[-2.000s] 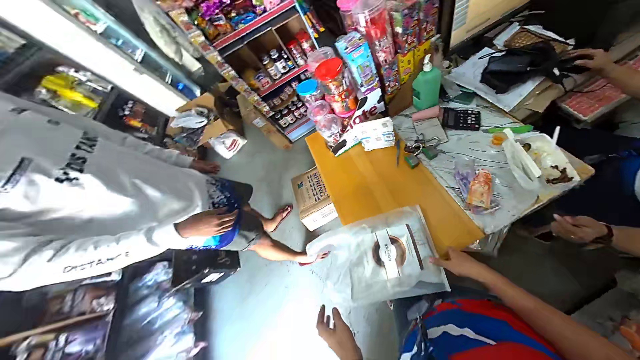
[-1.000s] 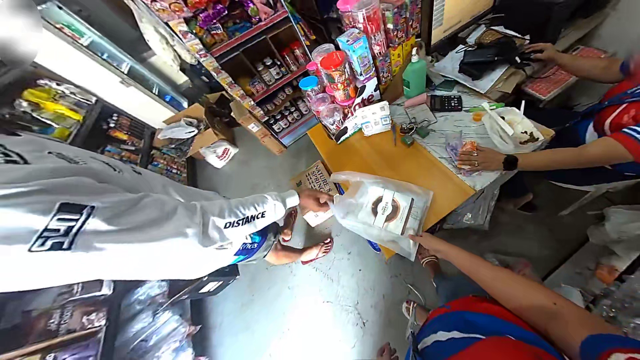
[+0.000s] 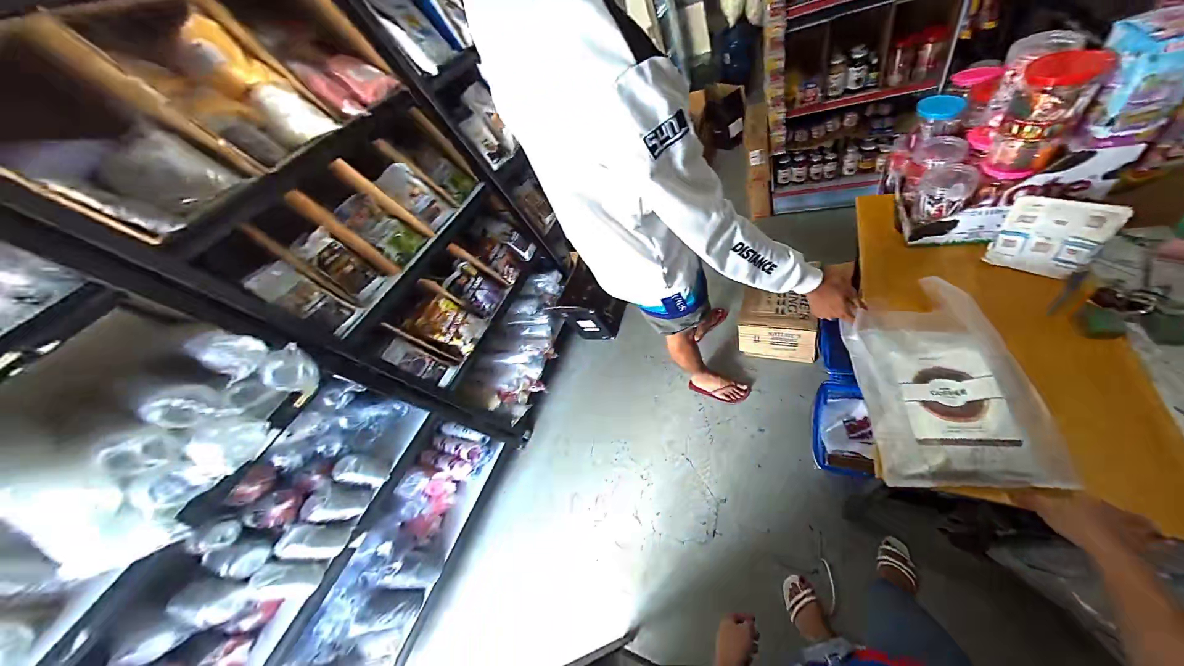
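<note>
A translucent white plastic bag (image 3: pixel 957 462) with a flat white printed package (image 3: pixel 957 393) inside lies on the yellow tabletop (image 3: pixel 1091 425) at right, near its left edge. My right hand (image 3: pixel 1064 513) is at the bag's lower right edge, blurred; its fingertips are partly hidden, and whether they grip the bag cannot be told. My left hand (image 3: pixel 737 638) is low at the bottom, over the floor and away from the bag, its fingers curled with nothing seen in them. Another person's hand (image 3: pixel 835 294), in a white sleeve, is at the bag's upper left corner.
Dark shelves (image 3: pixel 370 268) of packaged goods line the left. Candy jars (image 3: pixel 943 190), a white packet (image 3: pixel 1059 236) and scissors (image 3: pixel 1128 301) are on the tabletop. A cardboard box (image 3: pixel 779 324) and an open blue case (image 3: pixel 842 430) stand beside the table; the person's sandalled foot (image 3: pixel 717 384) is near.
The view has swung left. One second ago my right hand and the other person's hand held the bag at opposite sides. My left hand has gone from spread fingers two seconds ago to curled ones.
</note>
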